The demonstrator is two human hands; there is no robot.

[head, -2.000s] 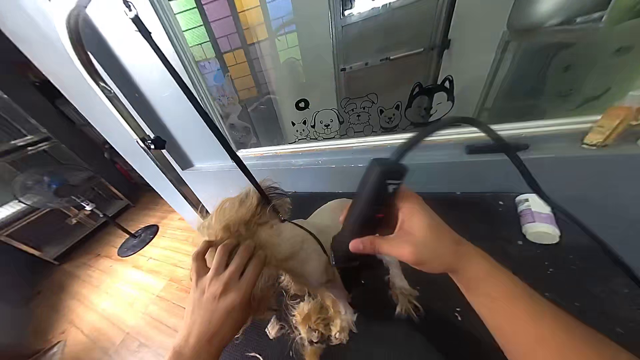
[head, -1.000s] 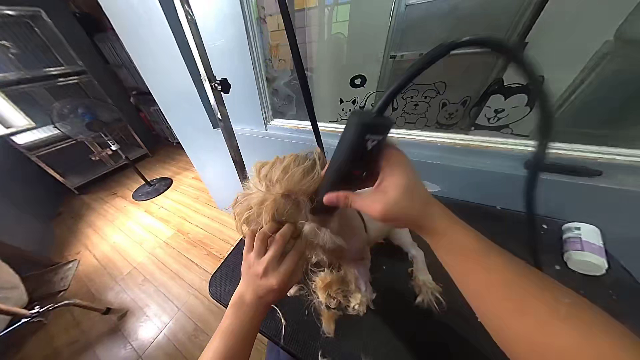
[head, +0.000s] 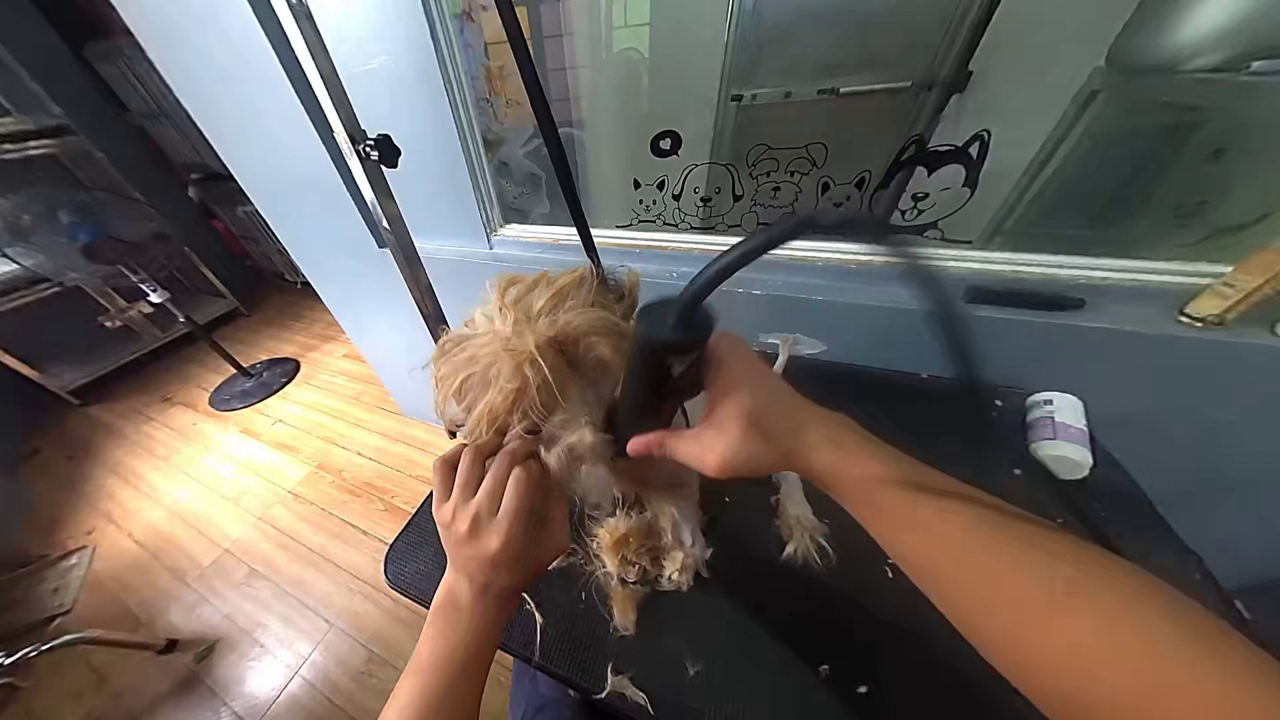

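Note:
A dog with long tan fur on its head and closely clipped fur on its body is on a black grooming table. My right hand grips black corded hair clippers, held upright against the dog's neck or shoulder; their blade end is hidden by fur. With bent fingers, my left hand holds the fur below the dog's muzzle. Shaggy fur remains on the paws, one of them right of the body. A black grooming strap runs down to behind the dog's head.
The clipper cord arcs over the table to the right. A white bottle with a purple label lies at the table's right side. Behind stand a steel grooming arm and a window ledge. A floor fan's base is at left.
The dog's head has lifted and turned, and the clippers have moved from its side toward the neck. My left hand stays at the head. The view has shifted.

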